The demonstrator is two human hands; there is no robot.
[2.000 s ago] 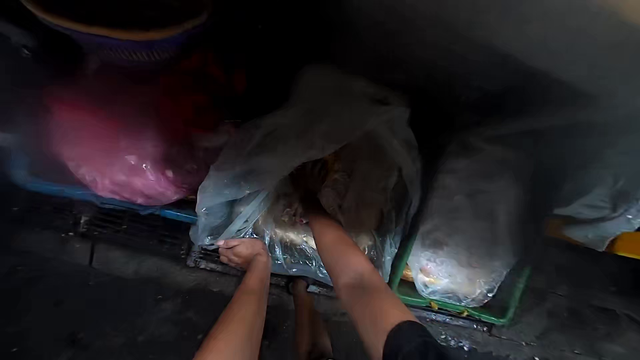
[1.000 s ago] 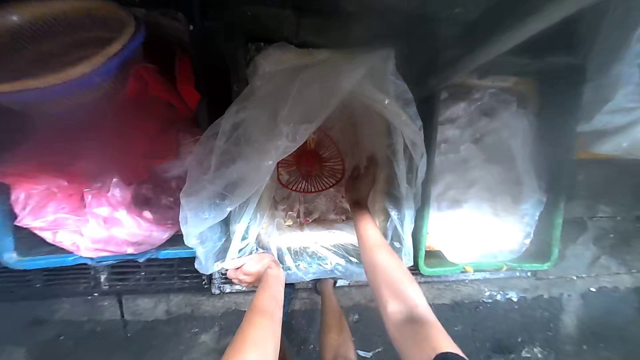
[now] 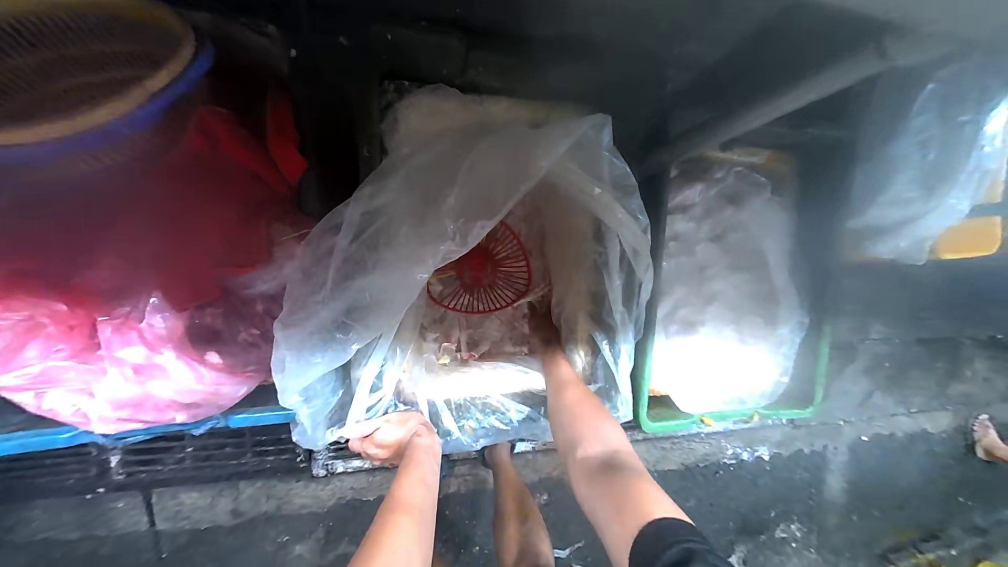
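Note:
A large clear plastic bag (image 3: 339, 299) lies open in front of me, lining a crate. My left hand (image 3: 394, 438) is closed on the near left edge of its mouth. My right hand (image 3: 542, 323) reaches inside the bag, low at its right side; its fingers are dim, and whether they hold anything cannot be told. Just left of those fingers, a round red slotted plastic basket (image 3: 480, 272) rests in the bag on pale, lumpy contents (image 3: 480, 335). The bag's upper film partly covers the basket.
Pink plastic bags (image 3: 126, 362) lie in a blue crate (image 3: 260, 417) at the left, below a purple-rimmed basket (image 3: 157, 102). At the right, a green crate (image 3: 819, 370) holds a filled clear bag (image 3: 724, 315). Farther right is another clear bag (image 3: 906, 197) with a yellow container. A bare foot (image 3: 986, 438) shows at the right edge.
The red basket, not discernible two seconds ago, shows in the bag's opening. My right hand has moved down from beside the basket since one second ago. My left hand keeps its hold. The view has brightened.

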